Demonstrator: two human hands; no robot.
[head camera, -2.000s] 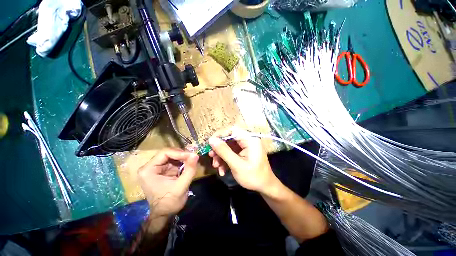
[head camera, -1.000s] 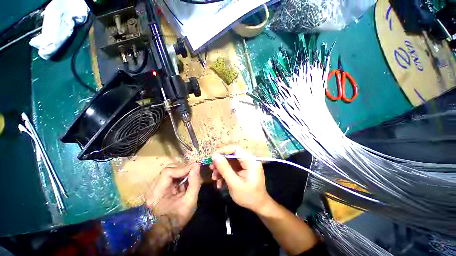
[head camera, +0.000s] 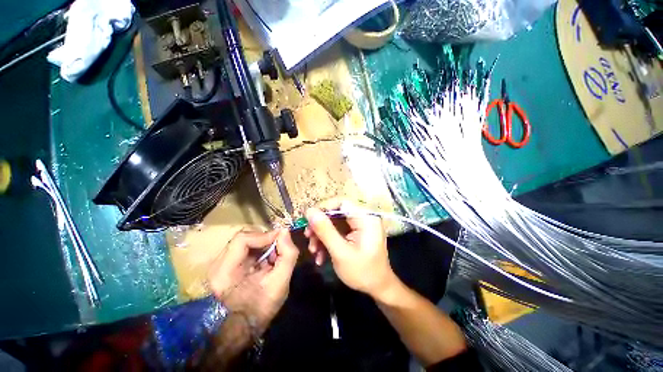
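My right hand (head camera: 349, 243) pinches a small green circuit board (head camera: 299, 223) at the end of a white cable (head camera: 429, 227), which runs off to the right. My left hand (head camera: 254, 269) holds a short white lead (head camera: 267, 253) between thumb and finger, its end at the board's left edge. The soldering iron (head camera: 279, 185) points down, its tip at or just above the joint; exact contact cannot be told. A thin curved metal tube (head camera: 259, 185) ends beside the tip.
A fume fan (head camera: 190, 190) stands left of the iron. Short white leads (head camera: 69, 229) lie far left. A thick cable bundle (head camera: 472, 167) fans out right, beside orange-red scissors (head camera: 507, 123). A yellow-green sponge (head camera: 331, 98), tape roll (head camera: 374, 33) and bag of metal parts (head camera: 458, 22) lie behind.
The view has shifted slightly. Both hands stay at the iron tip; my left hand and the white lead have turned a little, and more of the lead shows between the fingers.
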